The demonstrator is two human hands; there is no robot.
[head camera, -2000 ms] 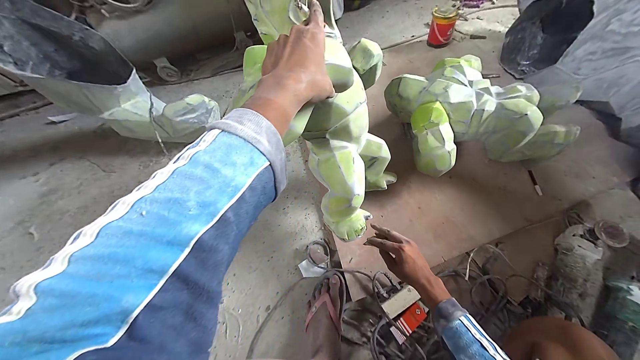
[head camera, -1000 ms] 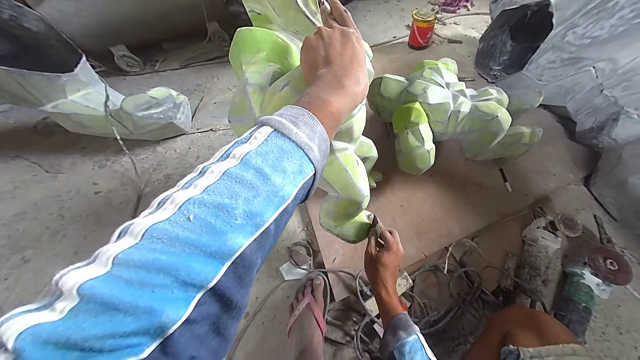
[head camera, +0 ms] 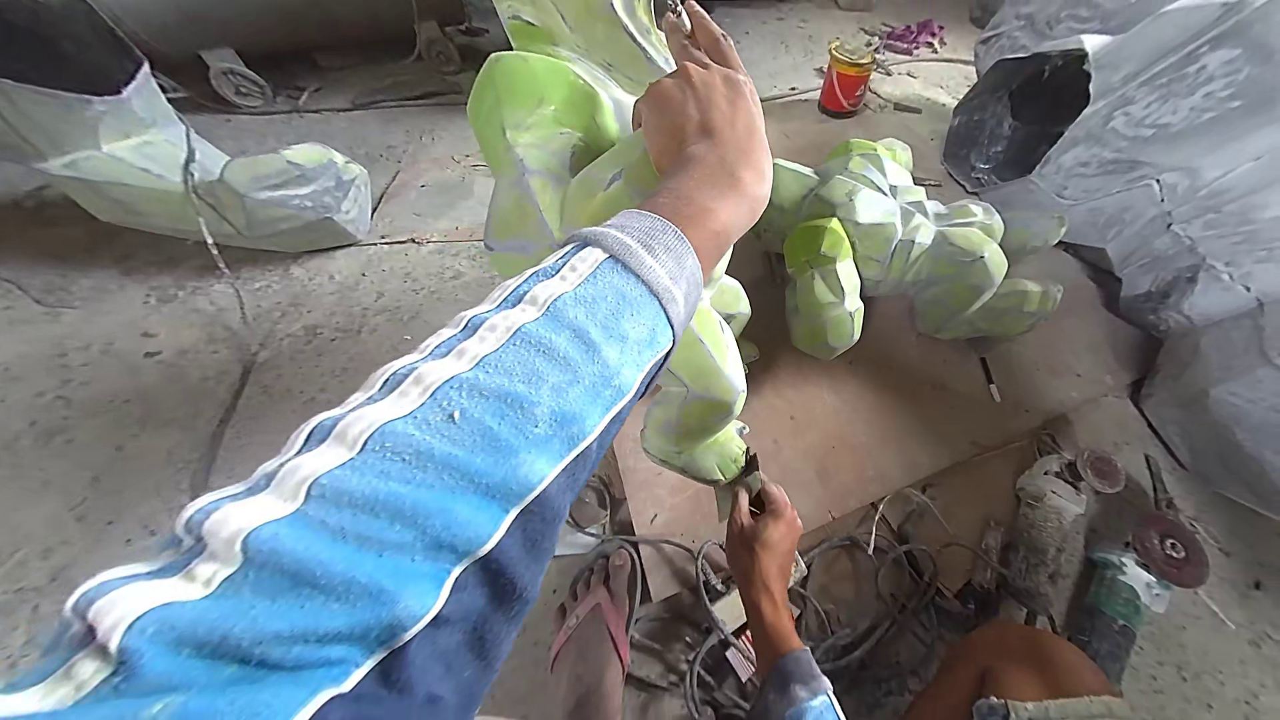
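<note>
A green and white faceted figure (head camera: 700, 400) stands upright in the middle, partly behind my left forearm. My left hand (head camera: 705, 130) grips its upper part near the top edge of the view; a small dark, shiny bit shows at the fingertips, too small to name. Low in the middle, my right hand (head camera: 765, 525) pinches a thin, flat greenish-grey piece (head camera: 727, 497), its exact kind unclear, against the tip of the figure's foot (head camera: 715, 455). A second faceted green figure (head camera: 900, 230) lies on the brown board (head camera: 830, 440) to the right.
Two angle grinders (head camera: 1045, 520) (head camera: 1120, 600) lie at the lower right beside tangled cables (head camera: 880, 570). A red and yellow can (head camera: 847, 78) stands at the back. Large grey faceted forms (head camera: 1200, 150) (head camera: 110, 180) flank the area. My sandalled foot (head camera: 595, 620) is below.
My right hand has moved up to the figure's foot; two seconds ago its fingers were spread a little below it. The left hand stays at the figure's upper part. The view has shifted somewhat.
</note>
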